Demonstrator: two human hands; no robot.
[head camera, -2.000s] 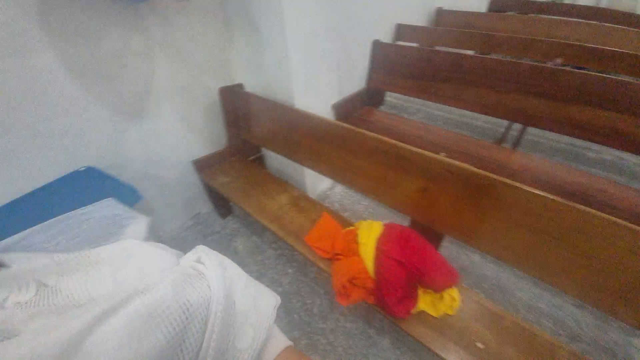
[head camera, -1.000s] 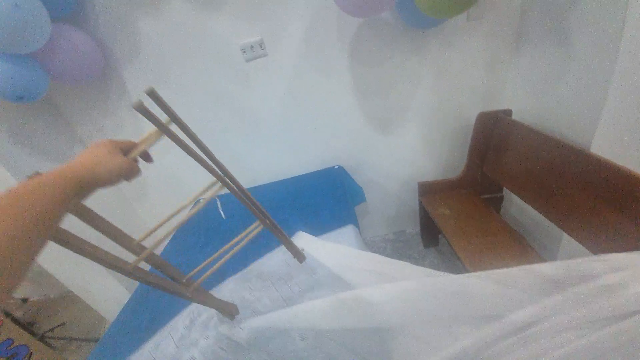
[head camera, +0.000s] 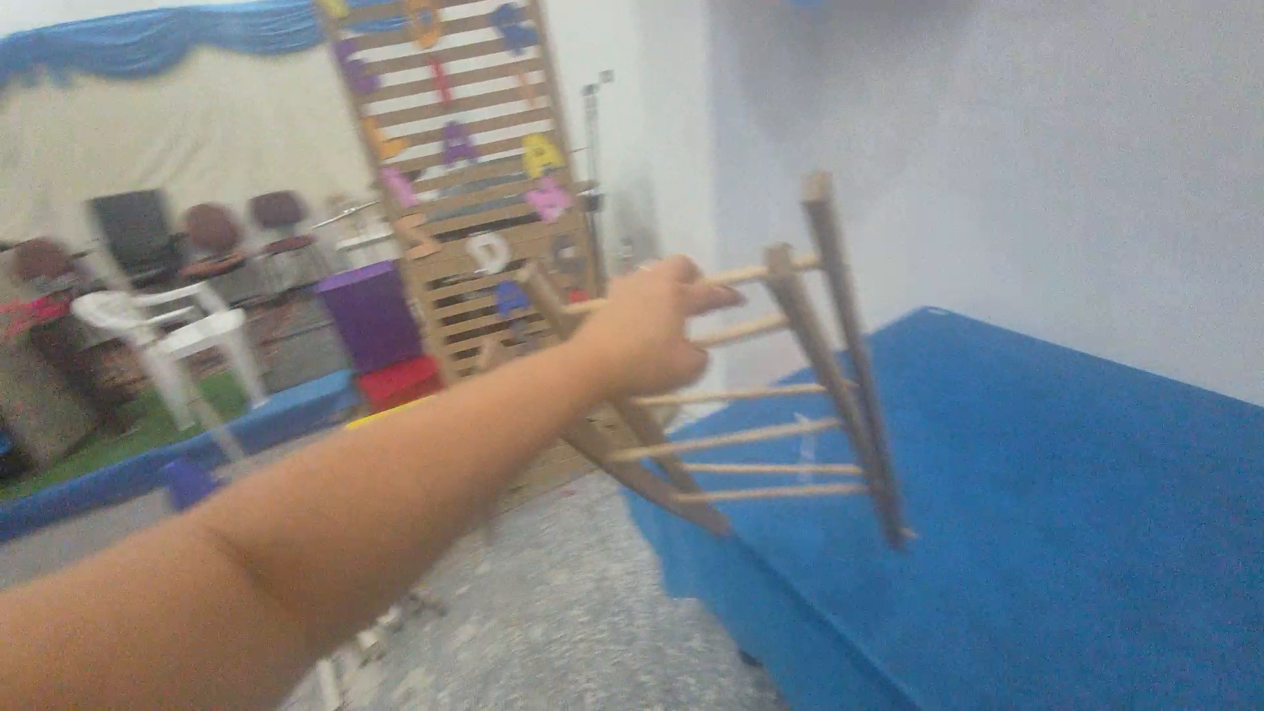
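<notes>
My left hand (head camera: 657, 321) reaches in from the lower left and is closed around the top dowels of a wooden folding rack (head camera: 839, 365). The rack has flat side bars joined by several thin round dowels. It hangs in front of and over the near left part of a table with a blue cloth (head camera: 1027, 513). Whether its lower ends touch the cloth cannot be told. My right hand is out of view. The picture is blurred by motion.
Behind stands a tall slatted wooden panel (head camera: 484, 148) with coloured letters. Further left are a white plastic chair (head camera: 197, 331), a purple box (head camera: 370, 316), a red box (head camera: 400, 383) and several dark chairs. A white wall (head camera: 987, 197) rises behind the table.
The view has swung far left, away from the benches. The white cloth seen over the blue table earlier no longer shows. My left hand still holds the rack.
</notes>
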